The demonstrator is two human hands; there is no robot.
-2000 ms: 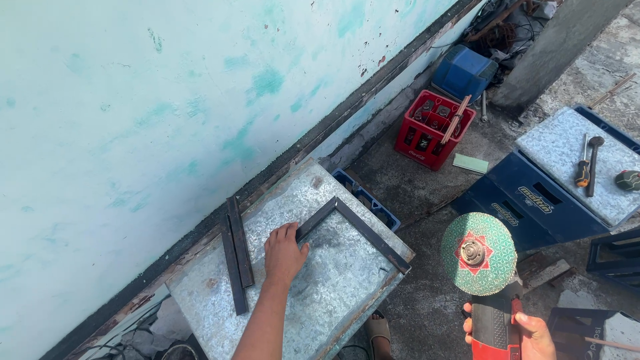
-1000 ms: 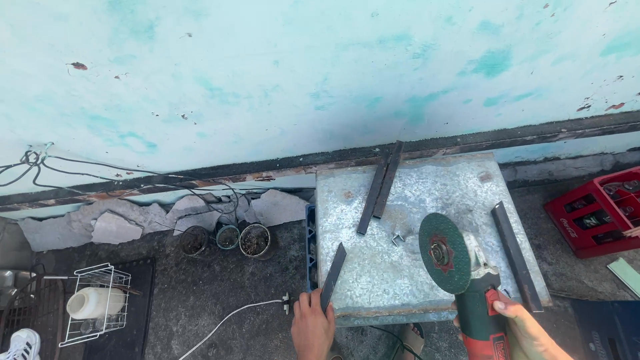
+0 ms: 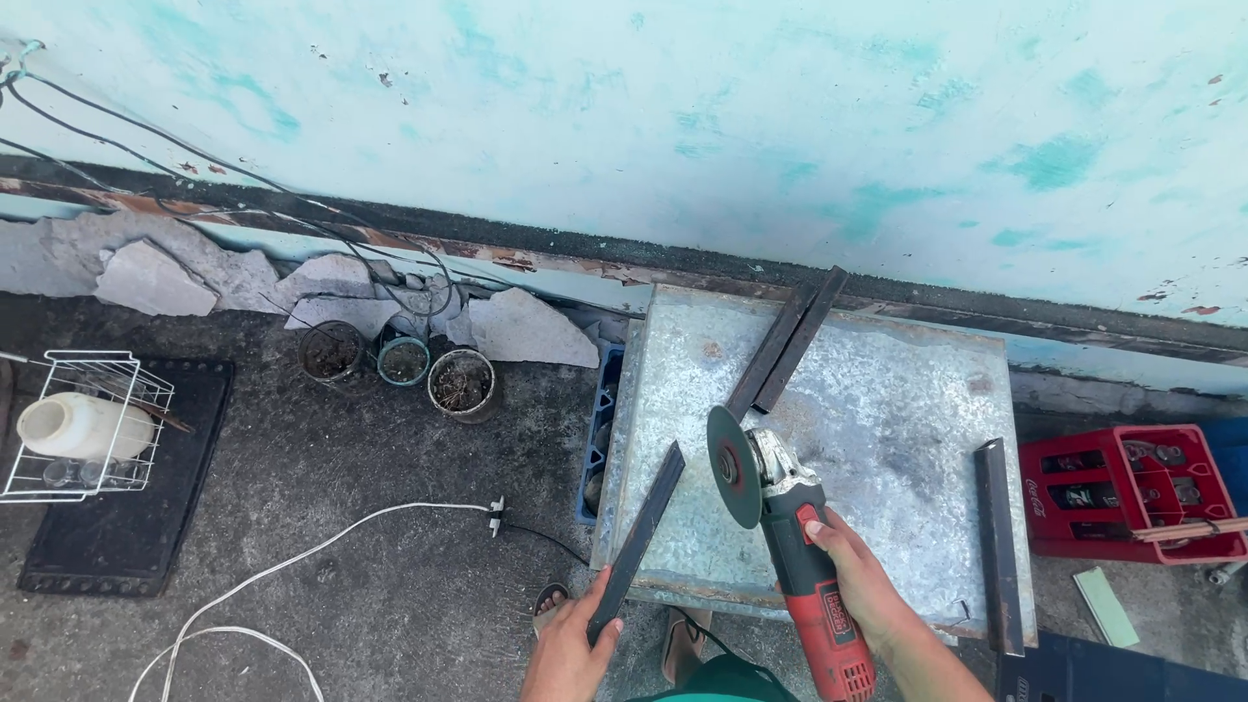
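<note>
My left hand (image 3: pixel 572 645) grips the lower end of a short dark metal bar (image 3: pixel 639 541) with an angled tip, held over the left edge of a galvanized sheet-metal tabletop (image 3: pixel 877 468). My right hand (image 3: pixel 858 580) holds a red and black Black+Decker angle grinder (image 3: pixel 804 556), thumb by its red switch. The grinder's green disc (image 3: pixel 733 466) stands on edge, to the right of the bar and apart from it. Two dark metal bars (image 3: pixel 788 341) lie side by side at the table's back. Another dark metal bar (image 3: pixel 998 546) lies along the right edge.
A pale painted wall (image 3: pixel 624 127) runs behind the table. Right of it stands a red bottle crate (image 3: pixel 1121 497). On the left are several small plant pots (image 3: pixel 460 382), broken slabs (image 3: pixel 531 327), a white cable (image 3: pixel 331 551) joined to a black cord, and a white wire rack (image 3: pixel 93 356).
Two seconds ago two bars met in a corner under my left hand; now one is in that hand and one lies at the right edge. The view has swung left.
</note>
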